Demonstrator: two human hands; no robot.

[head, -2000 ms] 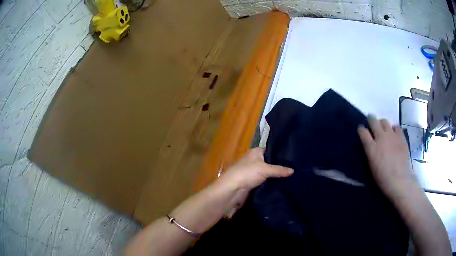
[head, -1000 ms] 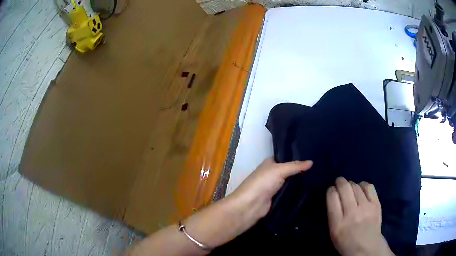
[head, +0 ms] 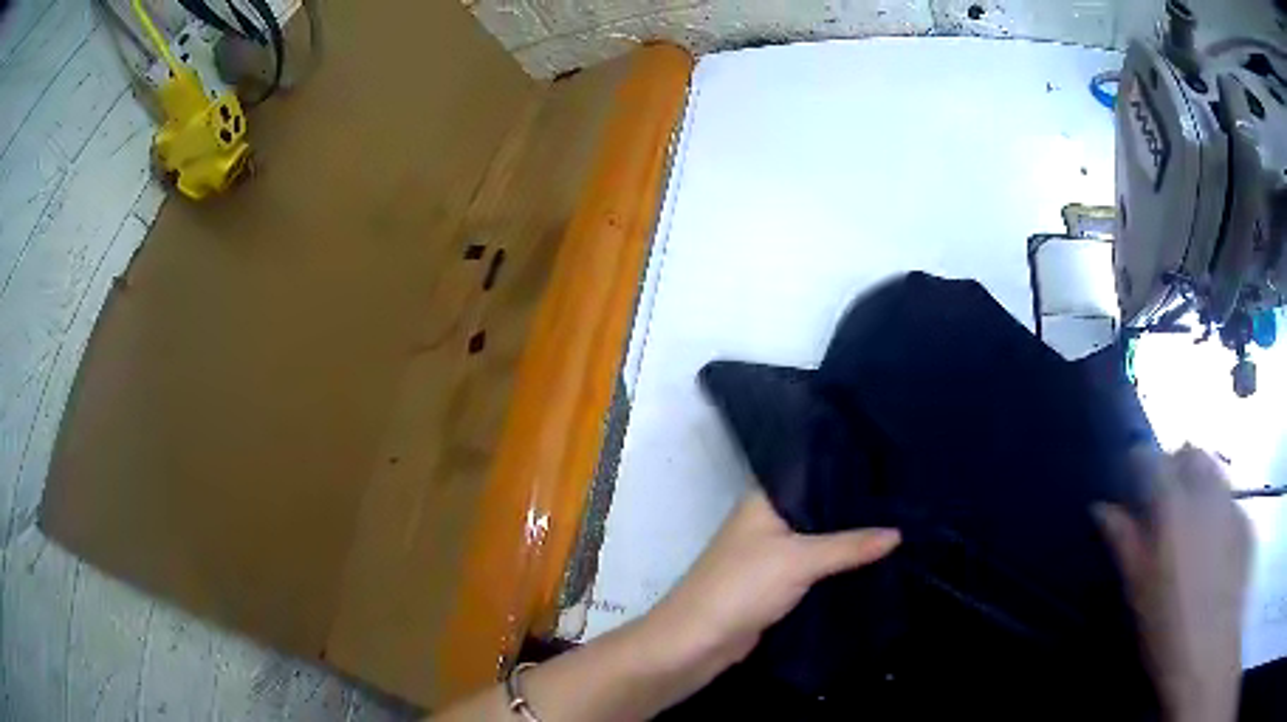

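A dark navy or black garment panel (head: 960,409) lies on the white tabletop in front of me, left of the needle area, with a fold or ridge across its lower part. My left hand (head: 769,571) grips its left side, thumb on top and fingers hidden under the cloth. My right hand (head: 1179,564) is at the panel's right edge, blurred, with thumb and fingers at the cloth; whether it pinches the edge cannot be told.
The sewing machine head (head: 1179,184) stands at the right over the brightly lit bed. Blue scissors handles (head: 1105,89) lie at the far edge. Brown cardboard (head: 311,325), an orange taped edge (head: 579,325) and a yellow object (head: 202,141) are at the left.
The view has shifted, showing more of the machine head. My right hand has moved from the middle of the cloth to its right edge. My left hand keeps its hold on the left side.
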